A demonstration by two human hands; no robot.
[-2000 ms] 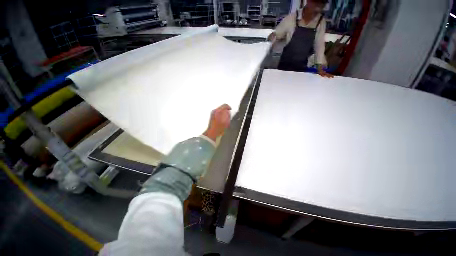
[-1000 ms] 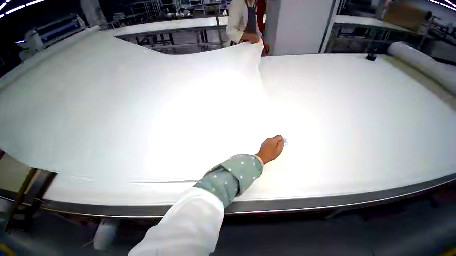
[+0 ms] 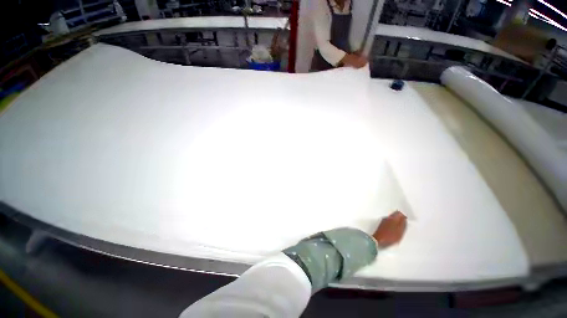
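Note:
A wide white fabric sheet (image 3: 205, 143) spreads over the white cloth (image 3: 454, 211) on the table. My left hand (image 3: 391, 229) is closed on the sheet's near right corner, with a small fold rising beside it. The fingertips are partly blurred. The arm has a white sleeve and a green dotted cuff. My right hand is not in view. Across the table, a person's hand (image 3: 355, 60) holds the sheet's far corner.
A white roll (image 3: 510, 127) lies at the right beyond a bare tan table strip (image 3: 497, 168). A small dark object (image 3: 397, 84) sits near the far edge. The metal table rail (image 3: 155, 259) runs along the near side. Other tables stand behind.
My left hand and the person's hand have moved right along the table, drawing the sheet with them. The view has shifted right, and more of the roll and tan strip shows.

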